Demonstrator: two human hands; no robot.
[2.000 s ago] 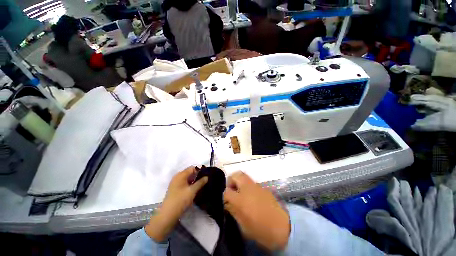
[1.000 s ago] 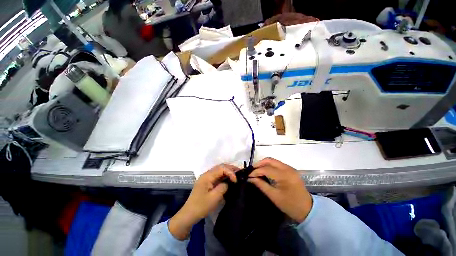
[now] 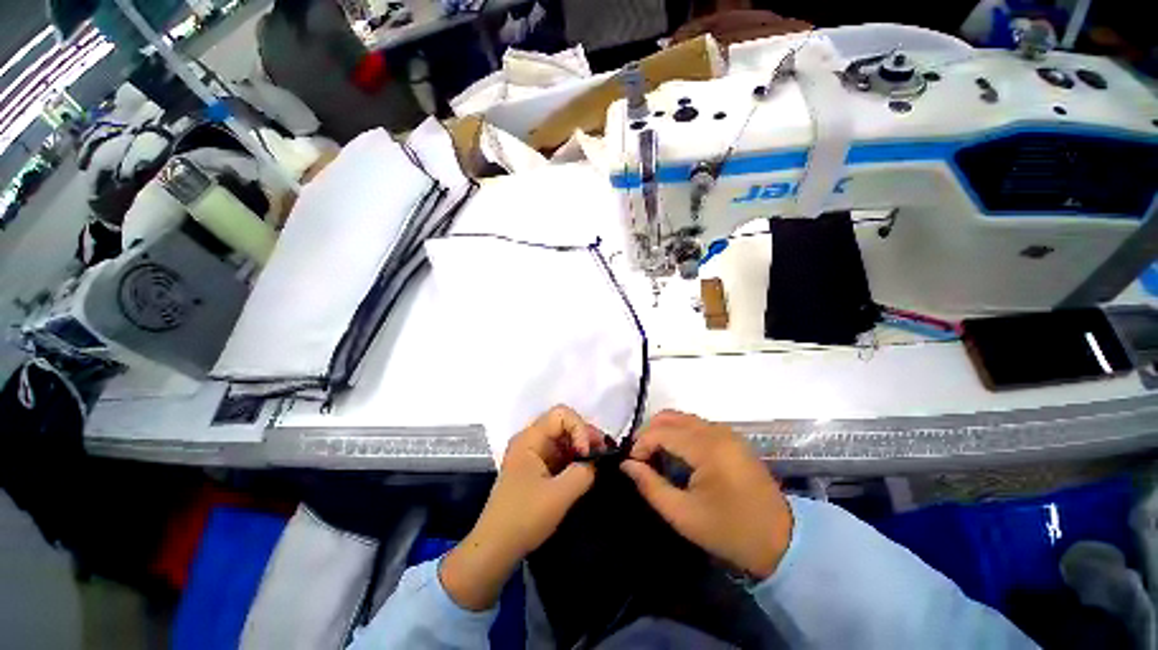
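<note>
A white garment panel point(image 3: 540, 337) with a thin black edge lies on the machine table left of the needle and reaches over the front edge to my hands. My left hand point(image 3: 540, 489) and my right hand point(image 3: 711, 489) pinch black fabric point(image 3: 603, 546) close together at the table's front edge, at the panel's black-edged corner. The black fabric hangs down over my lap. The fingertips hide the exact spot held. The presser foot and needle point(image 3: 660, 260) of the white sewing machine point(image 3: 787, 152) are beyond my hands, with no fabric from my hands under them.
A stack of cut panels point(image 3: 330, 260) lies at left beside a grey round-grilled device point(image 3: 159, 295) and a pale green cylinder point(image 3: 235, 222). Right of the needle are a brass-coloured block point(image 3: 715, 305), black pieces point(image 3: 815, 279), pink and blue sticks point(image 3: 921, 324) and a smartphone point(image 3: 1048, 348).
The view has swung left and closer to the table since the oldest frame. My hands have moved from bunched black fabric to a close pinch at the panel's edge, and the black fabric now hangs lower.
</note>
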